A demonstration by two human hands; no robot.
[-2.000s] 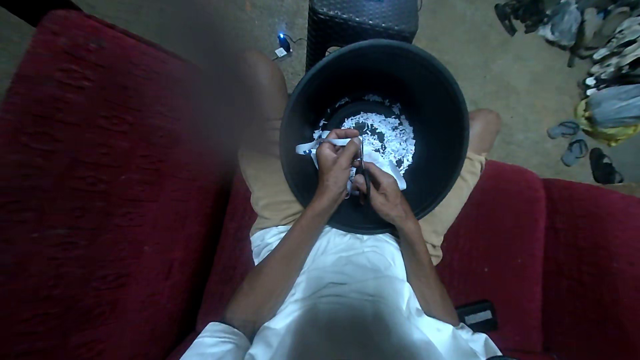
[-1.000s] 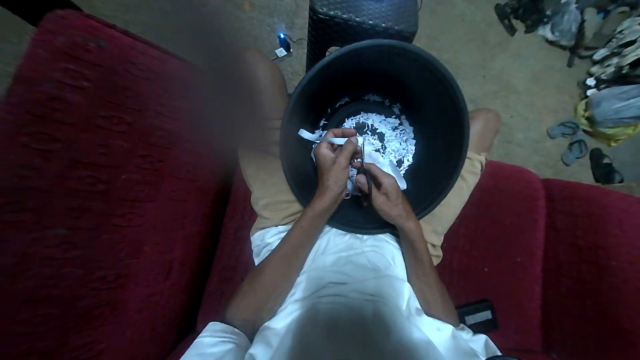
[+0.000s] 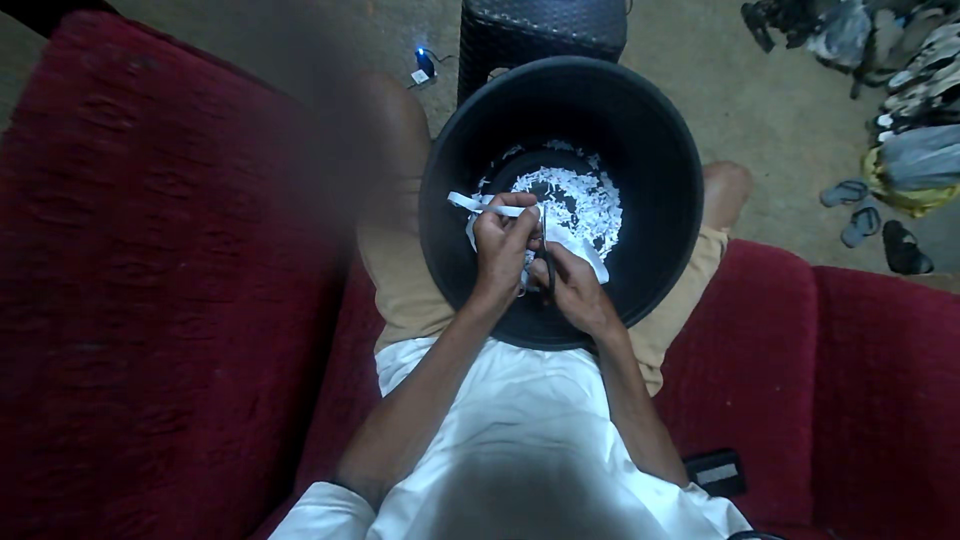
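Observation:
A deep black plastic tub (image 3: 667, 142) stands between my legs, with both hands over its opening. My left hand (image 3: 504, 244) grips a narrow white paper strip (image 3: 469, 202), whose free end sticks out to the left. In my right hand (image 3: 576, 285) is a pair of scissors (image 3: 550, 270) with dark handles, the blades pointing up beside my left fingertips at the strip's right end. A larger white sheet (image 3: 592, 259) lies partly hidden under my hands. Many small white paper cuttings (image 3: 577, 199) cover part of the tub's bottom.
I sit on a red sofa (image 3: 750, 360). A black woven-pattern seat (image 3: 544, 30) touches or nearly touches the tub's far side. On the floor are a small device with a blue light (image 3: 425, 64), sandals (image 3: 860, 226) and bags (image 3: 922, 161). A dark wallet-like object (image 3: 716, 472) rests on the sofa.
The white strip's free end has shifted a little and now looks curled. My hands stay in nearly the same place over the tub, the scissors still in the right one.

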